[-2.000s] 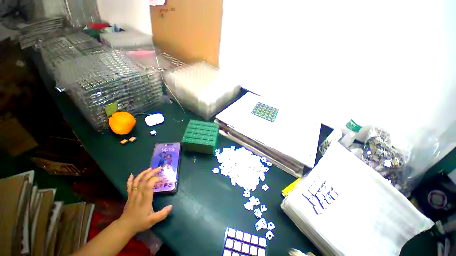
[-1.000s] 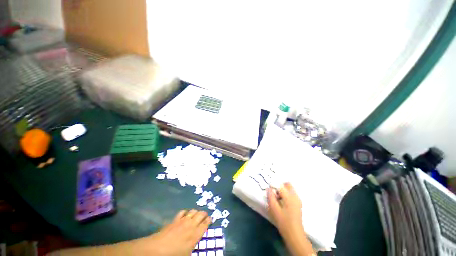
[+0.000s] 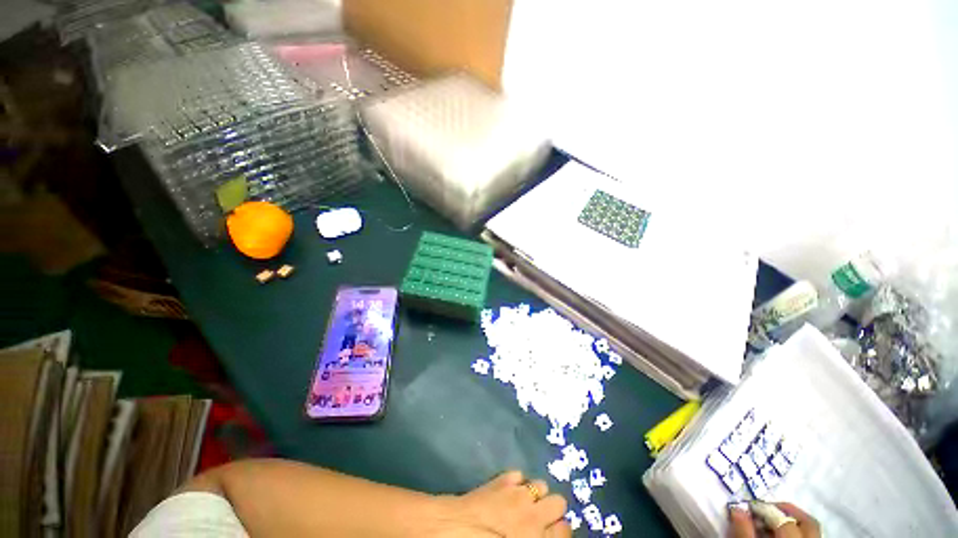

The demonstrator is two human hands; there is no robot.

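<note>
My left hand [image 3: 513, 510] is at the bottom centre, back up with a ring, beside a trail of loose white square pieces [image 3: 583, 488]. Its fingertips are hidden. A larger pile of these pieces [image 3: 546, 360] lies above. My right hand [image 3: 772, 521] is cut off by the bottom edge, over the white packet [image 3: 840, 462]. One finger has a pale wrap. Its fingertips are just below short dark strips [image 3: 754, 454] on the packet. Whether either hand holds a piece cannot be seen. The gridded board panel is not visible.
A lit phone [image 3: 355, 355] and stacked green panels [image 3: 449, 273] lie left of the pile. White-topped boards [image 3: 641, 278] stand behind it. A yellow strip [image 3: 672, 426] touches the packet. An orange fruit [image 3: 259, 229] and clear trays [image 3: 252, 126] are far left.
The view swung right, then back left. My left hand left the phone and came to the bottom centre. My right hand appeared on the packet and is now lower in the picture, partly cut off.
</note>
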